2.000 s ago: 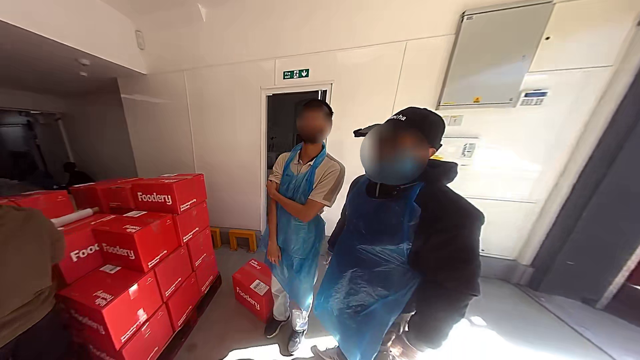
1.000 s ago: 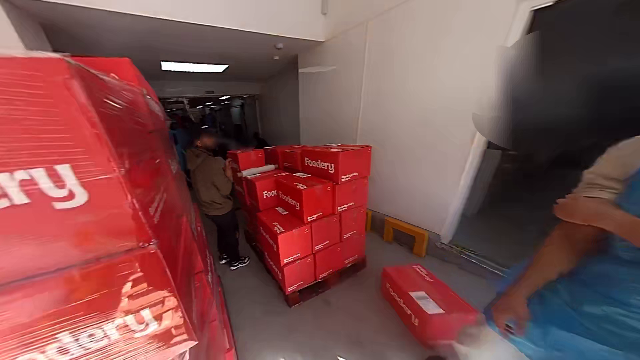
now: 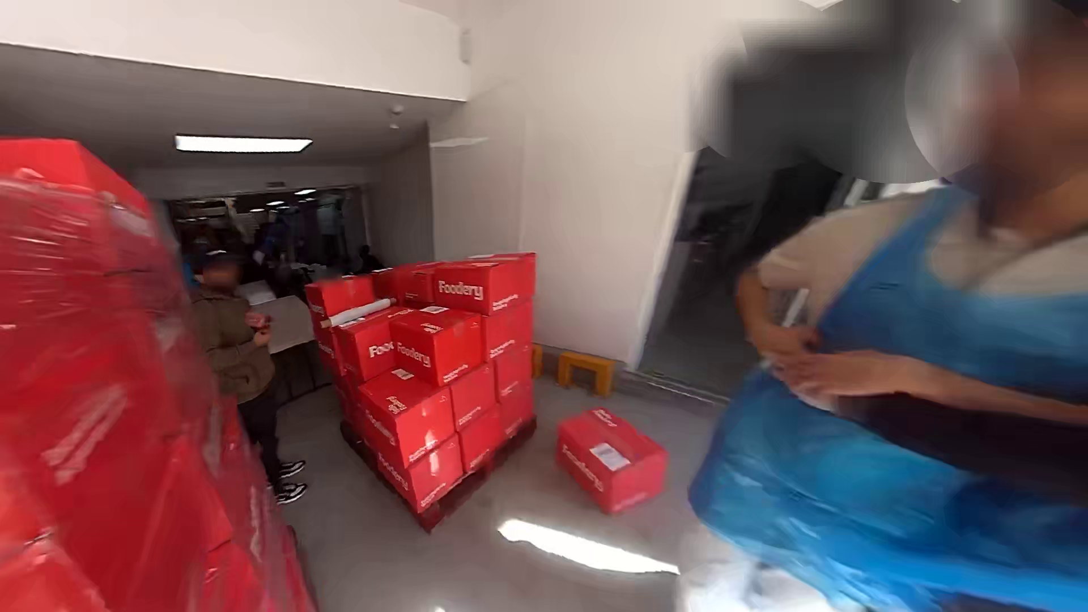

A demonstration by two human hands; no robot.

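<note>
Neither my left hand nor my right hand shows in the head view. Red cardboard boxes (image 3: 438, 344) are stacked on a pallet (image 3: 433, 517) in the middle, with a white roll (image 3: 357, 313) lying on top of them at the left. A single red box (image 3: 612, 459), bearing a white label, rests on the floor to the right of the pallet. Close by at the left stands a tall stack of red boxes wrapped in clear film (image 3: 93, 382).
A person in a blue plastic apron (image 3: 892, 459) stands close on the right, hands together. Another person in a brown jacket (image 3: 225, 340) is behind the wrapped stack. Yellow floor guards (image 3: 586, 371) line the wall beside a dark doorway (image 3: 722, 272).
The view has swung left since two seconds ago. The person in the brown jacket, near the pallet's boxes one second ago, now stands with hands drawn together. The aproned person's hands have come together.
</note>
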